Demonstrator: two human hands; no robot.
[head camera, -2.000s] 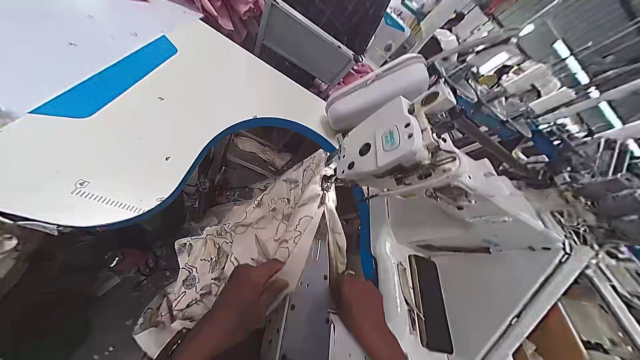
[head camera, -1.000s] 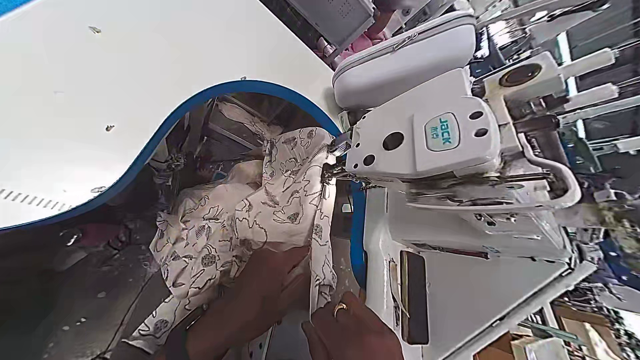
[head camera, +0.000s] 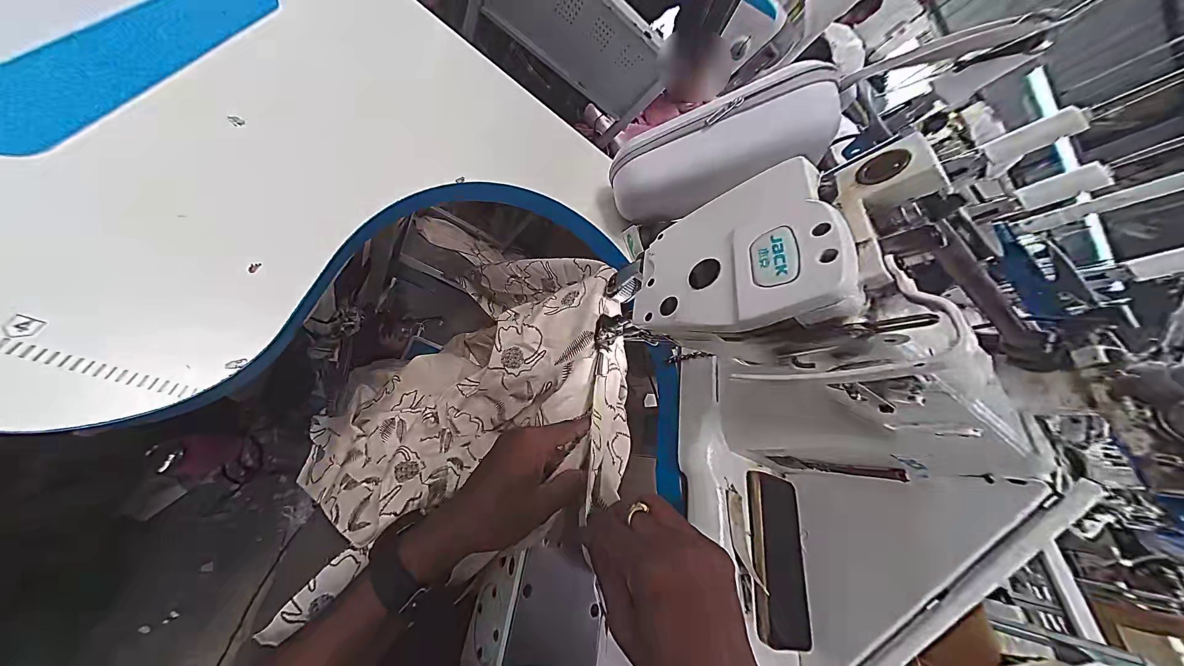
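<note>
A cream fabric piece with a dark floral print (head camera: 518, 361) runs from beneath the needle area of a white Jack sewing machine (head camera: 712, 268) down to my hands and hangs to the left. My left hand (head camera: 518, 481), with a dark band at the wrist, grips the cloth beside its folded edge. Just to the right and lower, my right hand (head camera: 657, 573), wearing a gold ring, pinches the lower end of that edge. The fingertips of both hands are partly hidden by cloth. The edge stands nearly upright in view between the hands and the needle area.
A white table (head camera: 213, 185) with a curved blue rim fills the upper left. Above the machine head lies a grey zippered case (head camera: 731, 139). The machine's white bed (head camera: 860, 546) is at the right. Thread cones and metal frames stand behind. Part of a person shows at the top.
Compared with two seconds ago, the fabric edge between my hands is drawn together into one narrow strip, and my hands are closer to each other. The view has shifted.
</note>
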